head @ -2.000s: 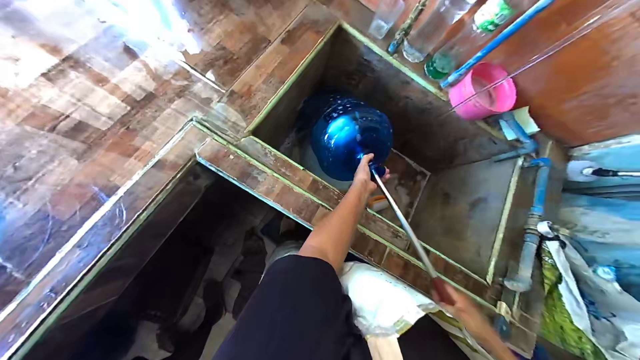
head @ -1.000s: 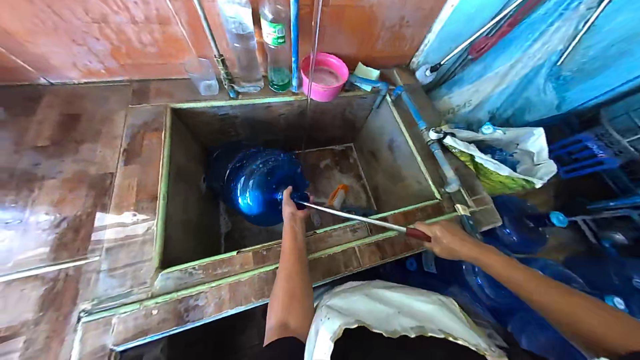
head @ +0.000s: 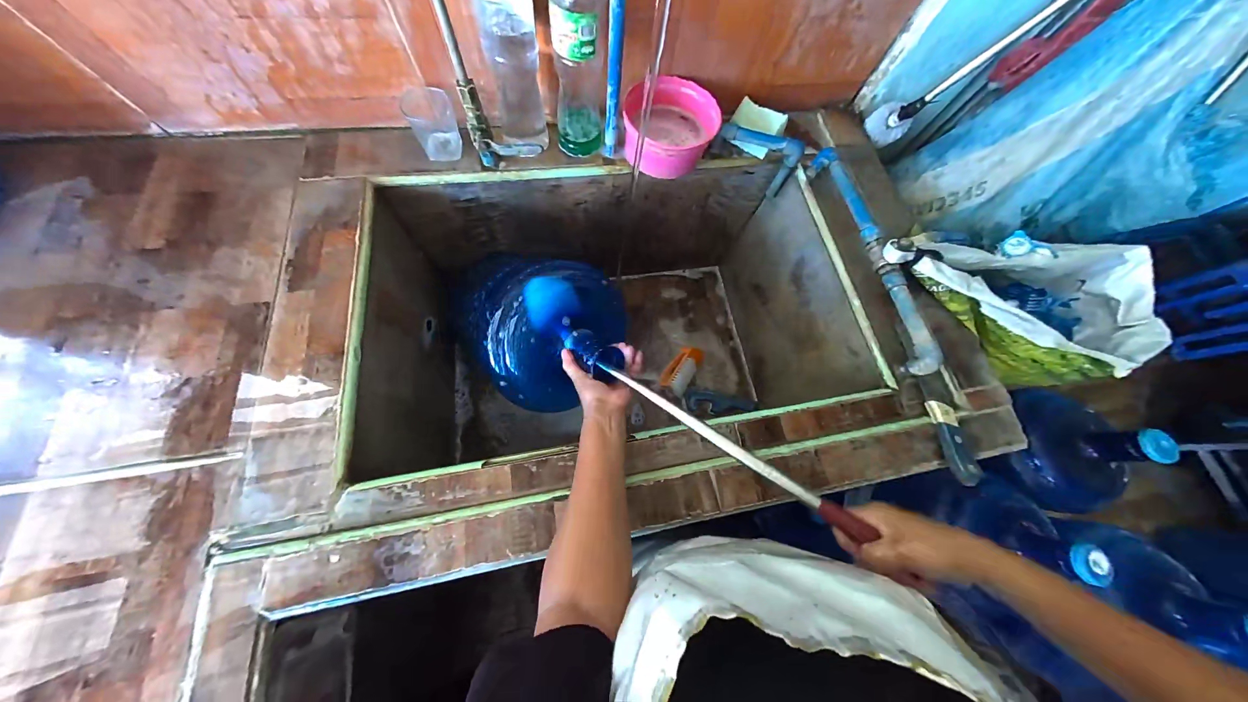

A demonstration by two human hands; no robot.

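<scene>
A large translucent blue water jug [head: 534,327] lies on its side in a tiled basin [head: 824,283], its neck towards me. My left hand [head: 602,375] grips the jug's neck from below. My right hand [head: 892,541] is closed around the dark red handle of a long-handled brush [head: 721,441], whose pale shaft runs into the jug's mouth; its head is hidden inside. Beside the neck, on the basin floor, lie an orange and white brush [head: 682,371] and a dark blue-grey object [head: 720,402].
A clear cup [head: 431,122], bottles [head: 579,83] and a pink bowl [head: 673,127] line the back ledge. Blue pipes [head: 877,239] run along the right rim. Further right are a white and green sack [head: 1063,312] and several blue jugs [head: 1063,448]. A knife [head: 954,439] lies at the rim's corner.
The view has turned and moved closer to the basin. Both hands keep their holds on the jug's neck and the brush handle.
</scene>
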